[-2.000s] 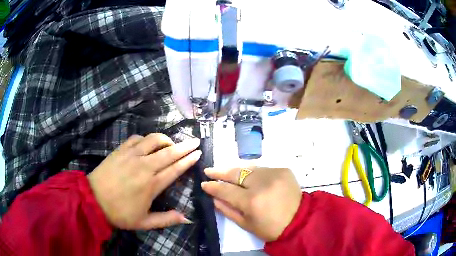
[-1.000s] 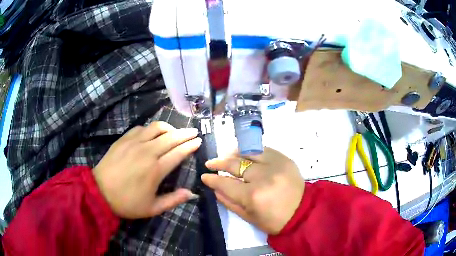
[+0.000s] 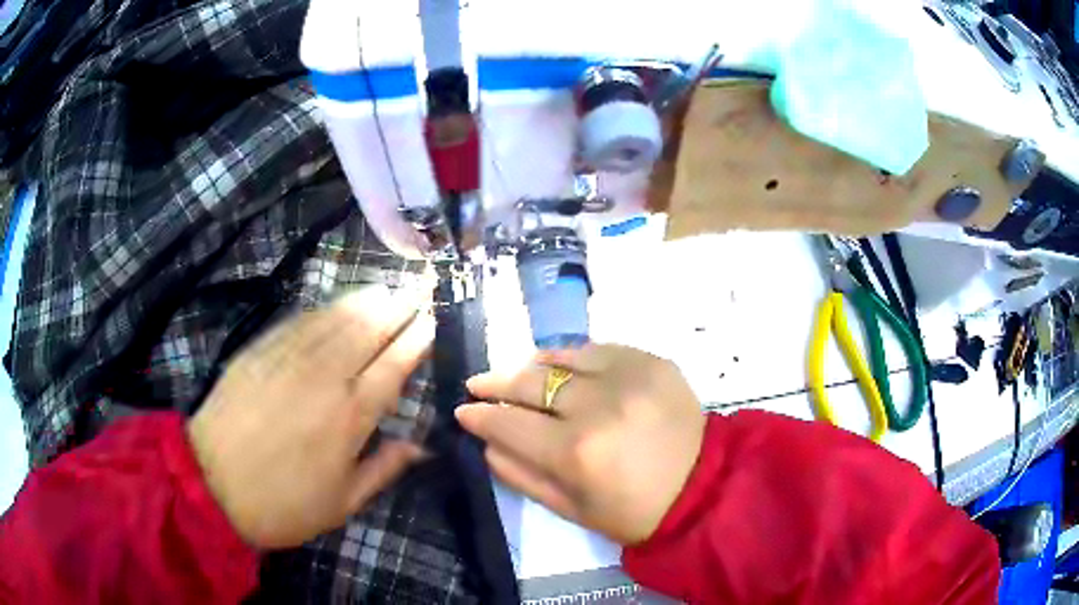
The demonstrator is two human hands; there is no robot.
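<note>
The dark plaid fabric (image 3: 154,260) lies in a large heap at the left and runs under my left hand. A black strip (image 3: 465,355) runs from the presser foot (image 3: 456,278) down toward the table's front edge. My left hand (image 3: 314,408), blurred, lies flat on the plaid fabric with its fingertips beside the strip, close to the presser foot. My right hand (image 3: 592,437), with a ring, rests its fingertips at the strip's right edge. The needle point cannot be made out.
The white sewing machine head (image 3: 521,118) stands above the work. A grey-blue cylinder (image 3: 554,290) is right of the needle. Scissors (image 3: 854,343) with yellow and green handles lie at right, beside black cords. Cardboard (image 3: 793,177) and a pale green sheet (image 3: 858,89) are on the machine arm.
The whole view has shifted, so the machine appears further left and higher. Both hands stay beside the strip. My left hand is more blurred, with its fingers slightly lower relative to the presser foot.
</note>
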